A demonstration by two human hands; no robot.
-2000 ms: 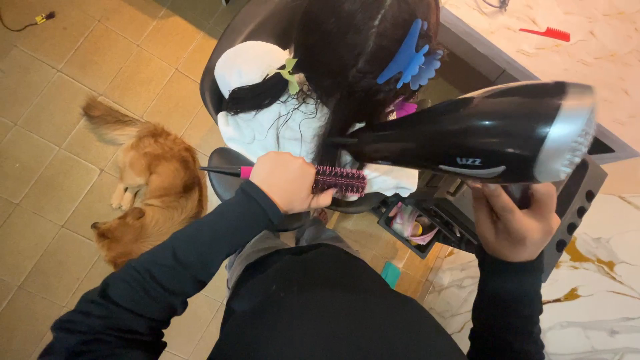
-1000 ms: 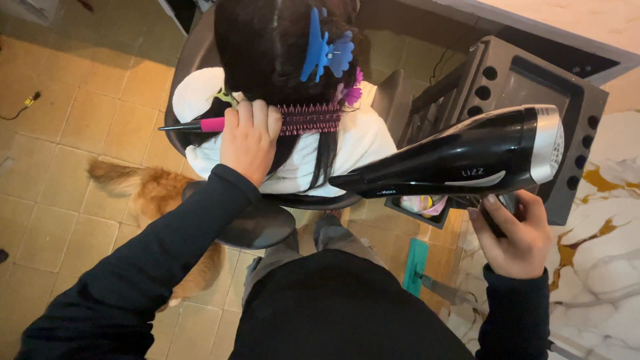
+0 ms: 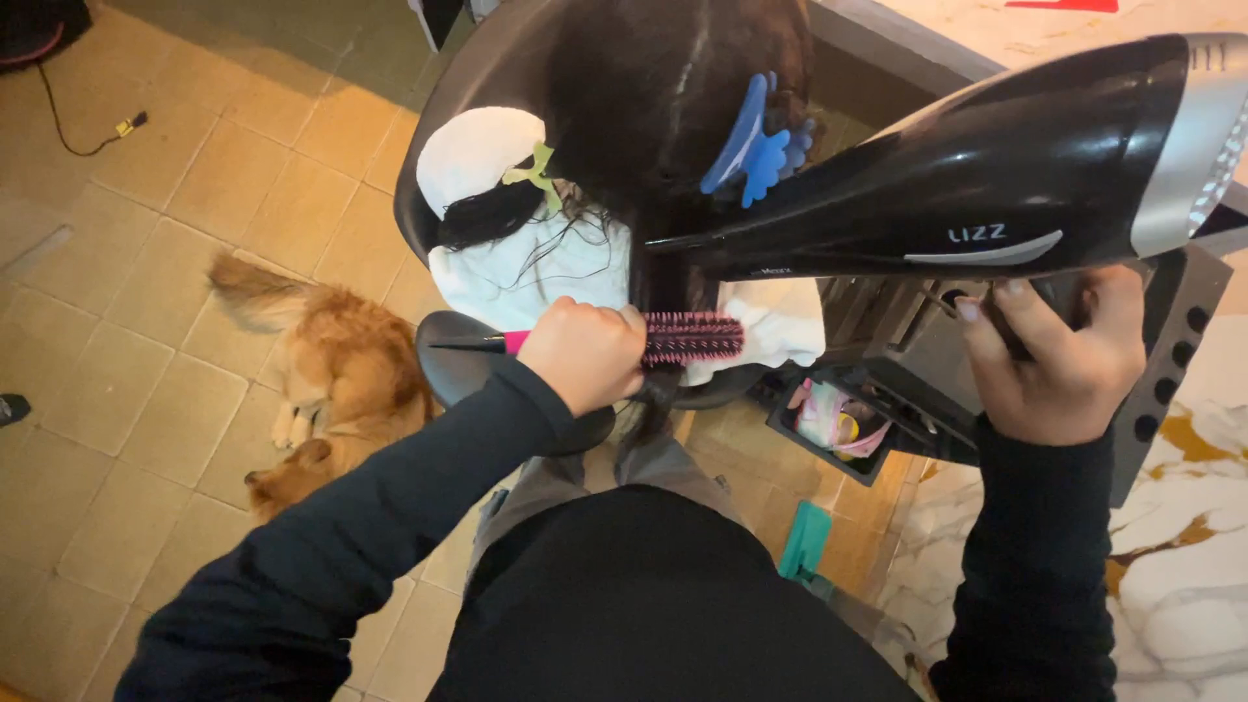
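My left hand (image 3: 585, 353) grips the handle of a pink round hairbrush (image 3: 694, 338), whose bristles lie against a lock of dark hair (image 3: 673, 278) hanging down a seated person's back. In my right hand (image 3: 1063, 356) is the handle of a black hair dryer (image 3: 975, 166) with a silver rear. Its narrow nozzle points left at the lock, just above the brush. A blue claw clip (image 3: 756, 141) holds hair on the right of the head, and a light green clip (image 3: 534, 175) sits at the left. A white towel (image 3: 531, 273) covers the shoulders.
The person sits in a black salon chair (image 3: 419, 185). A dark trolley (image 3: 1160, 361) with an open drawer (image 3: 838, 429) stands at the right. A tan dog (image 3: 351, 361) lies on the tiled floor at the left. A teal-headed tool (image 3: 805, 539) and a cable (image 3: 73, 146) are on the floor.
The brush was higher, near the neck, one second ago and now lies lower along the hair. The dryer has stayed beside the lock in my right hand. The view has shifted.
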